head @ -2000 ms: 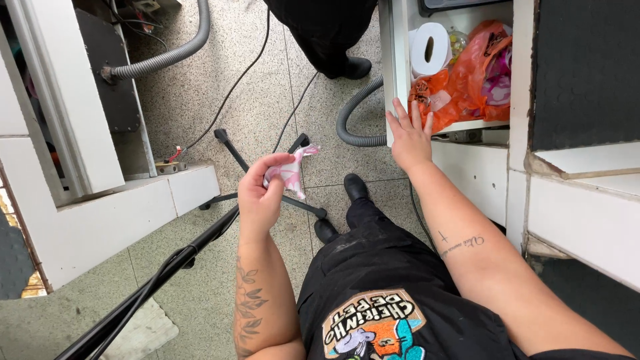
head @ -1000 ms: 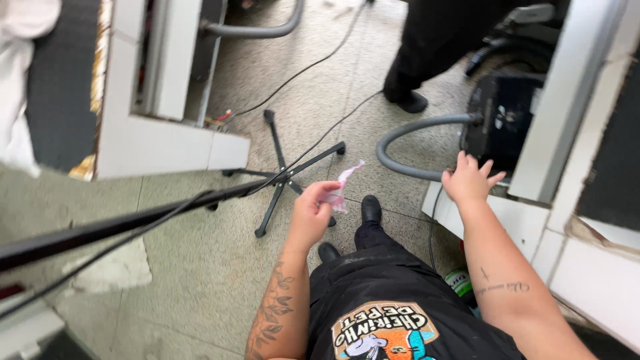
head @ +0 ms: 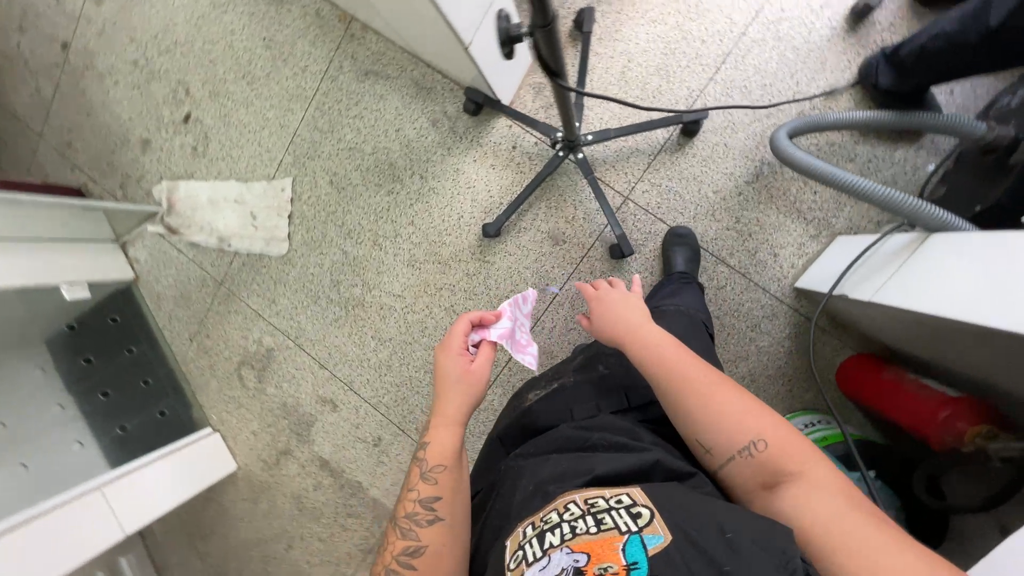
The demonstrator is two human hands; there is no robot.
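A small pink and white patterned cloth [head: 520, 328] is pinched between the thumb and fingers of my left hand [head: 468, 360], in front of my black trousers. Its pointed end and a thin pale strip stick out toward the right. My right hand [head: 614, 312] is a short way to the right of the cloth, apart from it, palm down with the fingers spread and nothing held. Beyond both hands, the black wheeled base of a stand [head: 568, 144] rests on the speckled floor.
A white rag [head: 228, 216] lies on the floor at left, near a basin with a perforated dark panel [head: 120, 372]. At right are a grey corrugated hose [head: 864, 180], a white tiled ledge [head: 920, 284], a red cylinder [head: 920, 400], cables and another person's leg [head: 952, 56].
My right hand was at the edge of an open drawer with an orange bag; now it is beside the cloth in my left hand. The view has turned left.
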